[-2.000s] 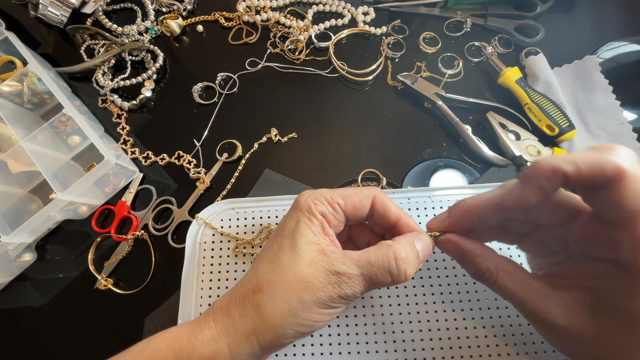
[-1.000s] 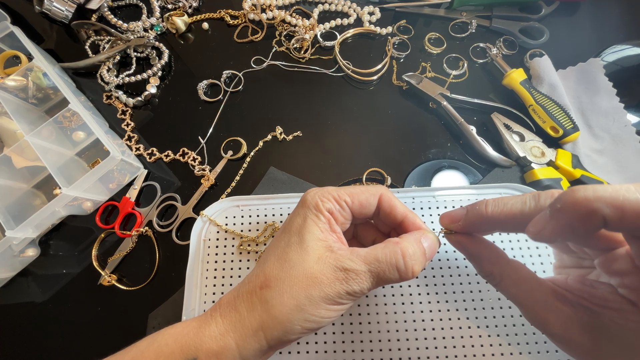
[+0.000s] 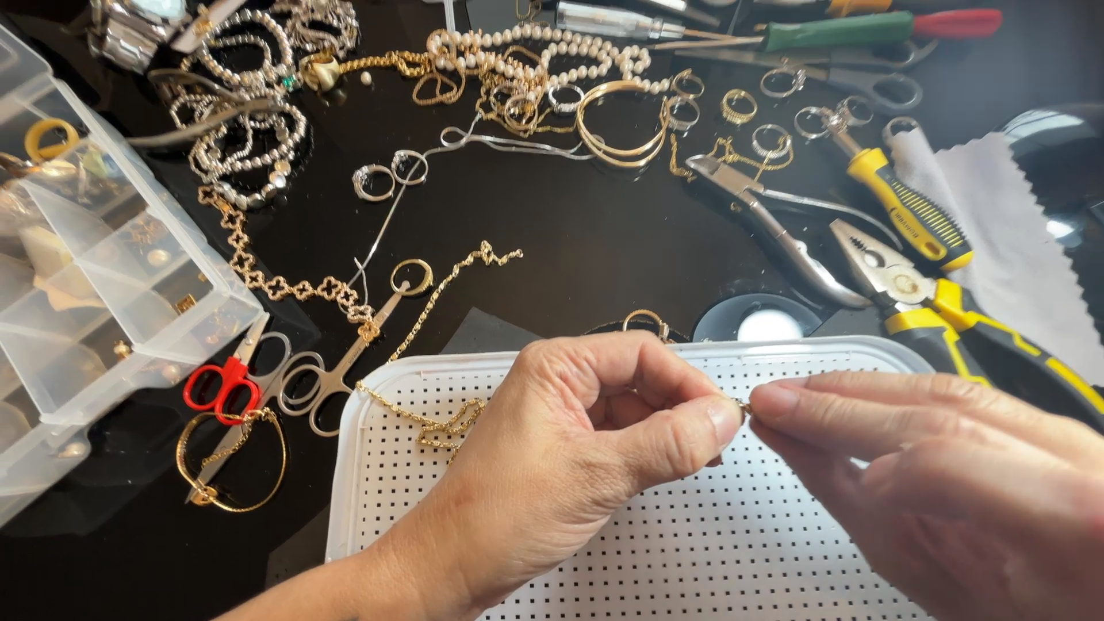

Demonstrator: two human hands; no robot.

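Over a white perforated tray (image 3: 388,517), my left hand (image 3: 595,440) pinches a tiny gold-coloured jewelry piece (image 3: 744,408) between thumb and forefinger. My right hand (image 3: 931,466) comes from the right, its thumb and fingertips closed on the other side of the same piece. The fingers cover most of it, so its exact kind cannot be told. A gold chain (image 3: 444,427) lies on the tray's left part, partly behind my left hand, and a length of gold chain (image 3: 440,297) runs from the tray's edge onto the black table.
Left stand a clear compartment box (image 3: 164,259), red-handled scissors (image 3: 228,384) and metal scissors (image 3: 341,375). Behind lie a pearl strand (image 3: 552,34), gold bangles (image 3: 591,142) and several rings. Combination pliers (image 3: 914,297), nippers (image 3: 776,233), a yellow-black tool handle (image 3: 914,207) and a grey cloth (image 3: 1018,233) are at right.
My right hand has shifted slightly, and more of the pliers shows than two seconds ago. Both hands remain at the small piece. The view has moved a little.
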